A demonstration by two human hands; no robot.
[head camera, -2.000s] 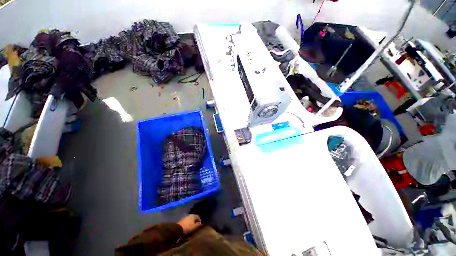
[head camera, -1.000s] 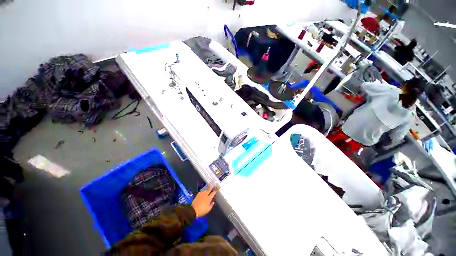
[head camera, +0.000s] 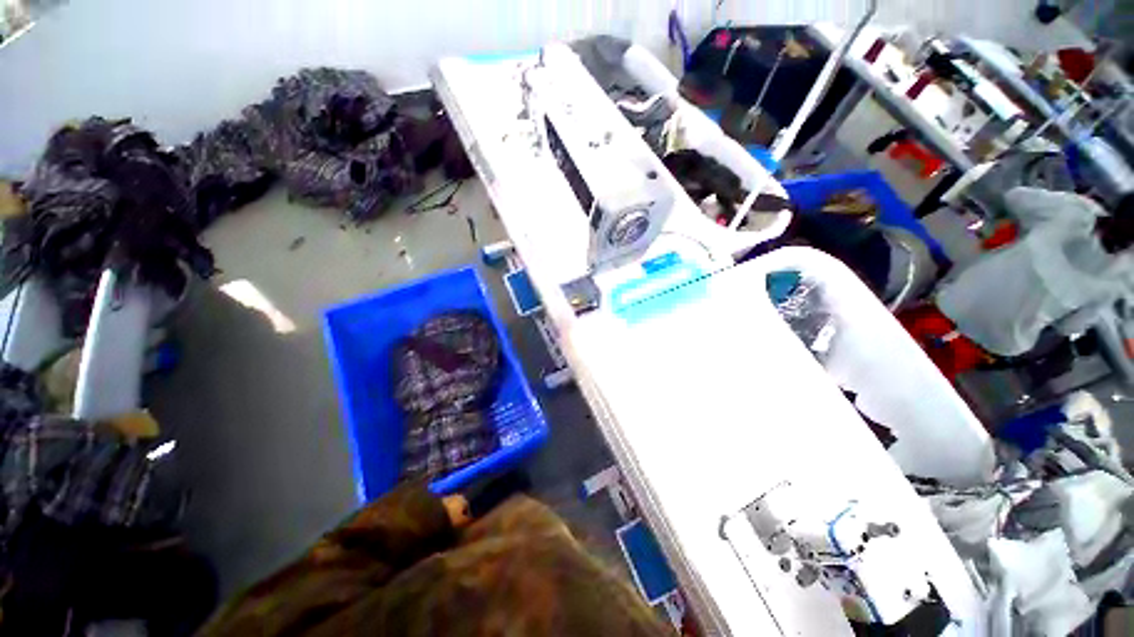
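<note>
My left hand (head camera: 458,509) shows only as a small patch of skin past a brown sleeve, below the near rim of a blue crate. The rest of it is hidden, so its fingers and grip cannot be told. My right hand is out of the picture. The blue plastic crate (head camera: 347,396) stands on the floor and holds a folded dark plaid garment bundle (head camera: 449,377). A white sewing machine (head camera: 618,205) is set in the long white table (head camera: 678,392) to the right of the crate.
Plaid garments (head camera: 342,137) are heaped along the back wall, with more at left. White troughs (head camera: 914,398) run behind the table. Another machine (head camera: 827,554) is at bottom right. A person in a pale top (head camera: 1032,274) is at far right, near heaped grey-white fabric (head camera: 1057,529).
My left hand has left the white table's edge and moved down and left, mostly out of sight. The camera view has turned, showing more of the left side and the near machine.
</note>
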